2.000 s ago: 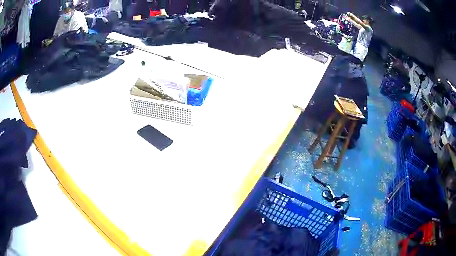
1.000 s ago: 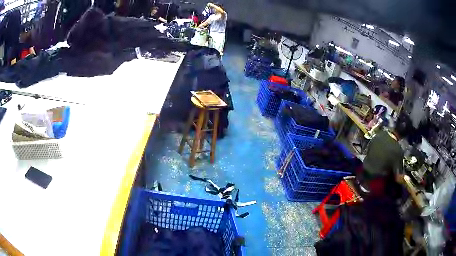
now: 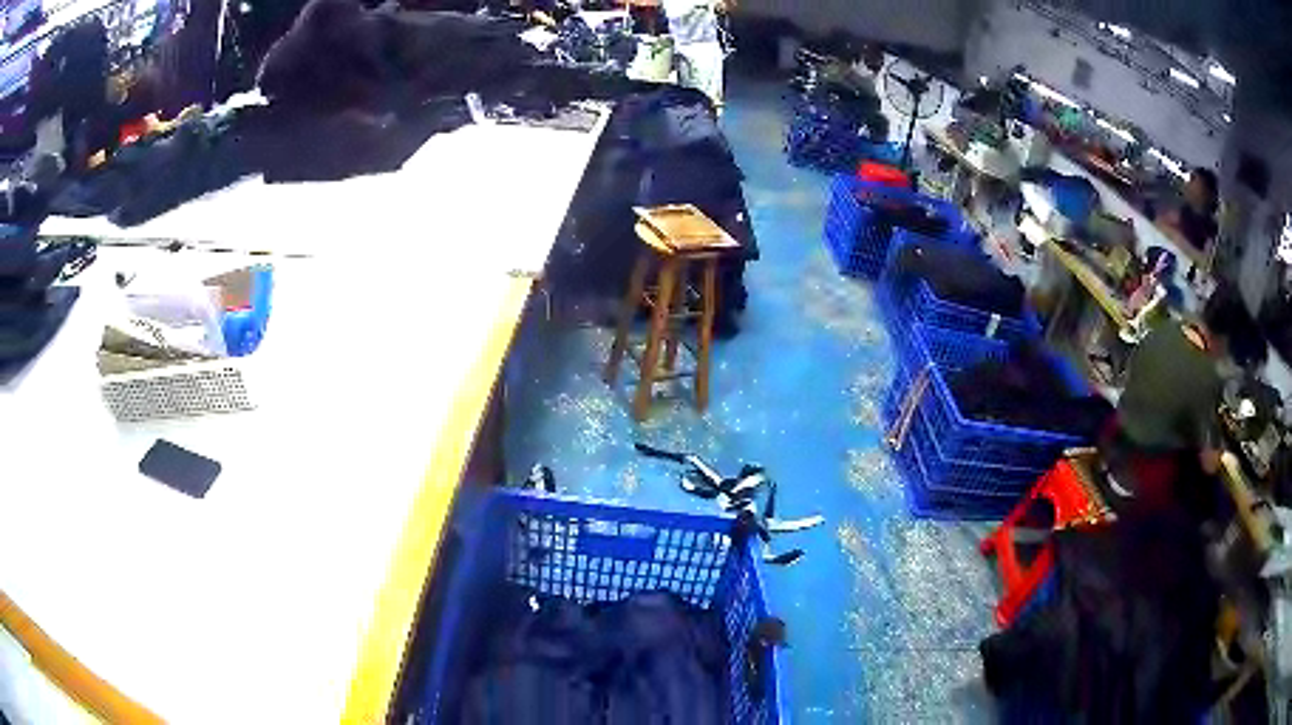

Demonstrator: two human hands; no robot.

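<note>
Neither of my hands is in the picture. A blue plastic crate (image 3: 619, 543) with slatted sides stands on the floor against the table's right edge, cut off at the bottom. Dark garments (image 3: 609, 659) lie in it. The large white worktable (image 3: 326, 496) with yellow-orange edging fills the left. On it are an off-white perforated basket (image 3: 177, 392) with papers and a blue item, and a black mobile phone (image 3: 180, 469). Dark cloth (image 3: 354, 106) is heaped at the table's far end.
A wooden stool (image 3: 677, 305) stands beyond the crate. Black and white scraps (image 3: 730, 492) lie on the blue floor. More blue crates (image 3: 978, 460) with dark cloth line the aisle. A person in a green top (image 3: 1169, 383) is at the right, beside a red stool (image 3: 1027, 538).
The view has swung right from the table towards the aisle, then slightly back left. The crate, basket and phone keep their places. No hand has come into view.
</note>
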